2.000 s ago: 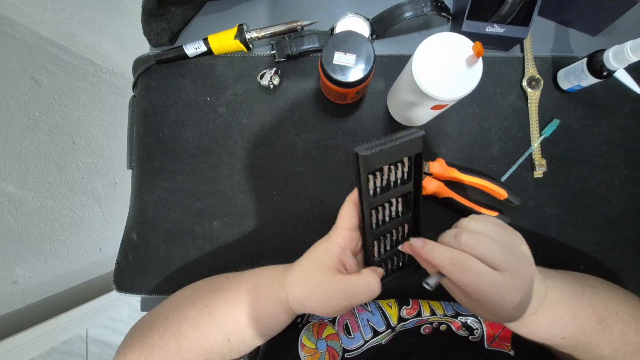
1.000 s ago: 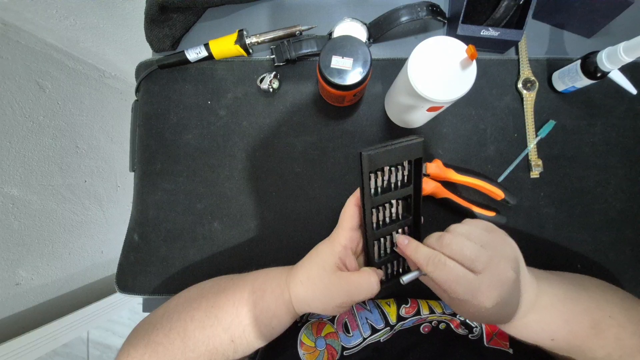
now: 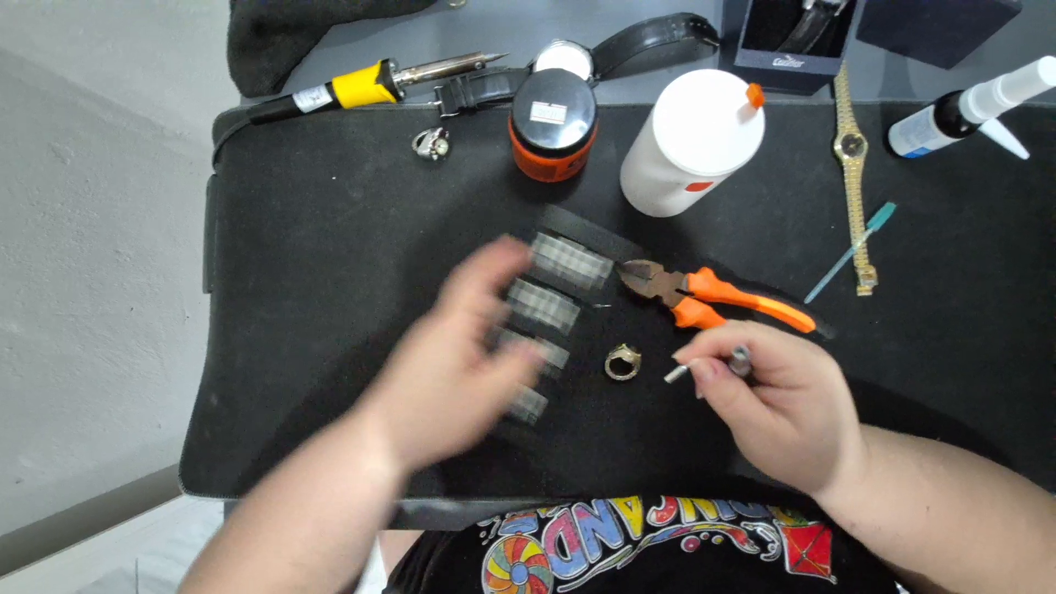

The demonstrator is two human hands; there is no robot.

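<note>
Blurred by motion, my left hand (image 3: 458,355) is at the left edge of a black screwdriver bit case (image 3: 590,235) holding rows of metal bits; whether it grips the case cannot be told. My right hand (image 3: 767,396) pinches a small metal bit (image 3: 676,374) between thumb and finger, and a metal driver handle (image 3: 740,360) shows among its fingers. On the black mat, between case and right hand, lies a gold-coloured ring (image 3: 622,362). Pliers with orange handles (image 3: 742,301) rest just beyond my right hand.
Along the far side are a soldering iron (image 3: 360,86), a jewelled ring (image 3: 431,144), a black-strapped watch (image 3: 563,59), a black-lidded jar (image 3: 551,132), a white bottle (image 3: 672,157) and a boxed watch (image 3: 788,62). Farther right lie a gold-coloured watch (image 3: 850,147), a small teal-tipped brush (image 3: 881,216) and a spray bottle (image 3: 924,130).
The bit case has moved left and tilted, with my left hand beside it. My right hand has come away from the case with a bit. The gold-coloured ring and the pliers' jaws now show.
</note>
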